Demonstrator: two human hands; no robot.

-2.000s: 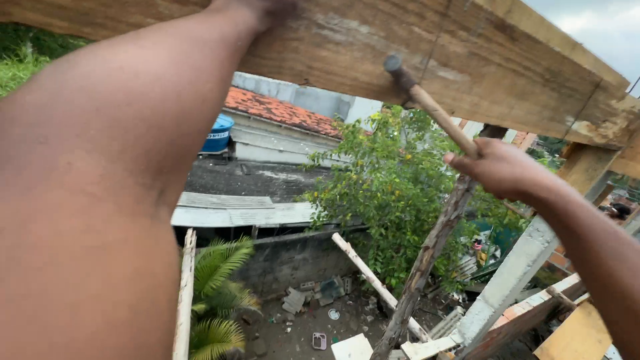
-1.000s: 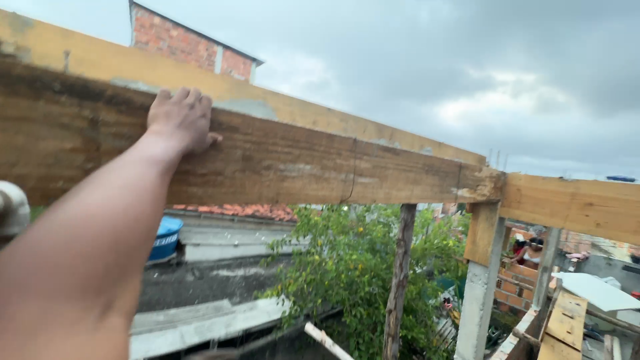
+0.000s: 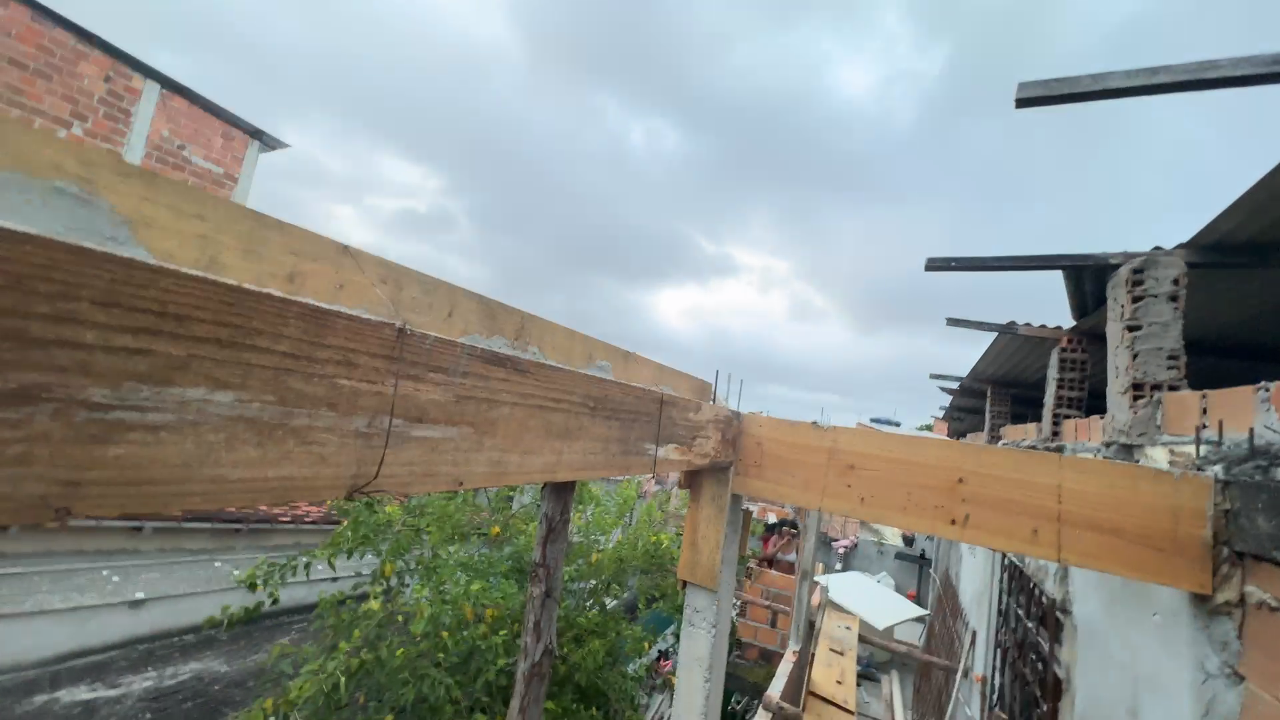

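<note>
Neither of my hands shows in the head view now, and the hammer is out of sight too. A long wooden formwork board (image 3: 240, 400) runs from the left edge toward the centre, with wire ties around it and grey concrete smears along its top. Behind it stands a second, yellowish board (image 3: 330, 270). They meet a shorter board (image 3: 960, 490) at a corner over a concrete post (image 3: 700, 640). A rough wooden pole (image 3: 545, 600) stands upright under the long board.
Brick piers (image 3: 1145, 345) carry a corrugated roof at right, with timbers jutting out. Planks (image 3: 835, 655) and a white sheet (image 3: 872, 600) lie lower down. A person (image 3: 782, 545) is beyond the post. A leafy tree (image 3: 440, 610) grows below the long board.
My left hand, earlier on the long board, has left the view. My right hand and the hammer it held two seconds ago are also gone from sight. The view has swung up and right.
</note>
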